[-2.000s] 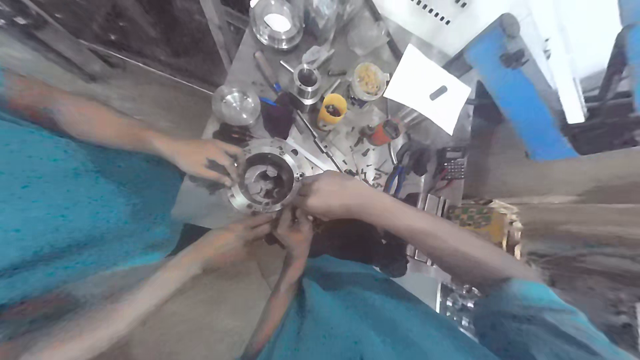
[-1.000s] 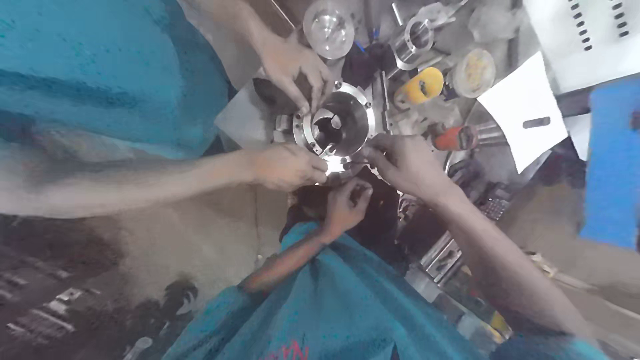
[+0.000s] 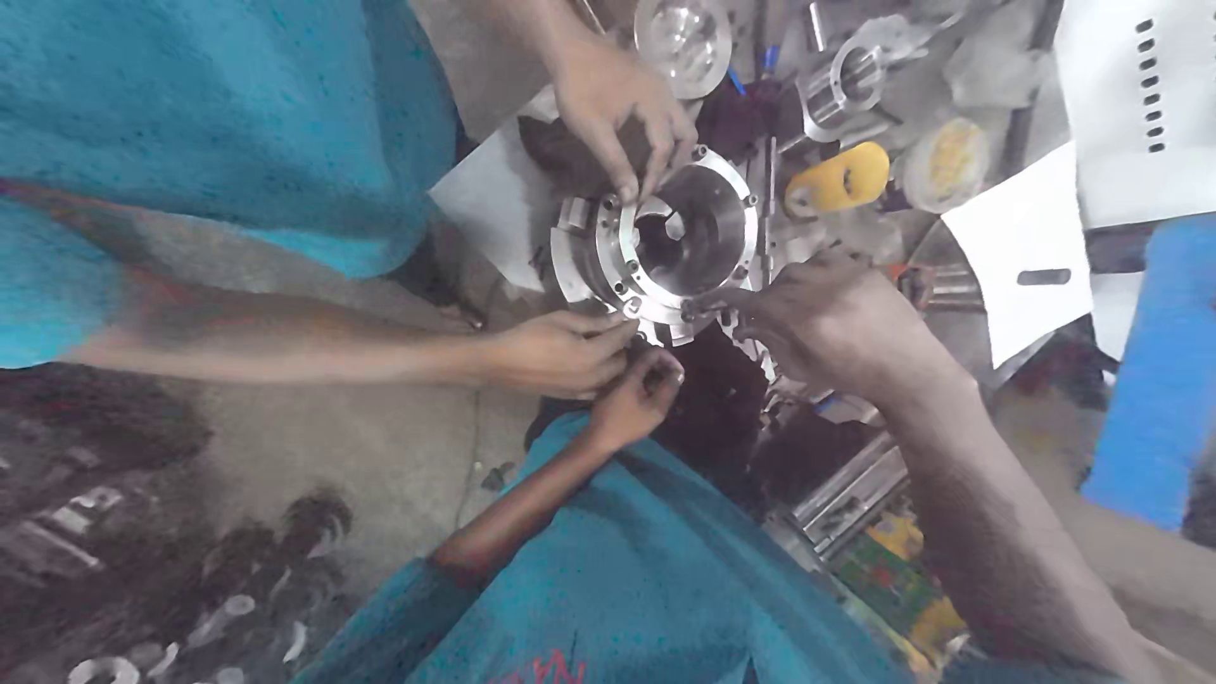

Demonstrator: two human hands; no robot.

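Observation:
A round metal housing (image 3: pixel 692 249) with a bolted flange ring stands near the middle, its bore facing up. My right hand (image 3: pixel 825 318) reaches in from the right, fingertips on the ring's lower edge by a screw; whether they pinch anything is hidden. My left hand (image 3: pixel 636 397) is curled just below the housing, with nothing clearly visible in it. A co-worker's hand (image 3: pixel 622 109) touches the ring's upper left rim with thumb and finger. The co-worker's other hand (image 3: pixel 560 353) has its fingertips at the lower left edge, close beside my left hand.
Beyond the housing lie a clear round dish (image 3: pixel 682 46), a metal flanged cylinder (image 3: pixel 845 87), a yellow cup (image 3: pixel 838 179) and a tub of small yellowish parts (image 3: pixel 945 163). White sheet (image 3: pixel 1031 252) with a slot lies at the right, near a blue panel (image 3: pixel 1164 370).
The co-worker's lower hand has come up to the housing's lower left edge. My left hand has drawn away from the housing since the earliest frame. The view has shifted and turned considerably.

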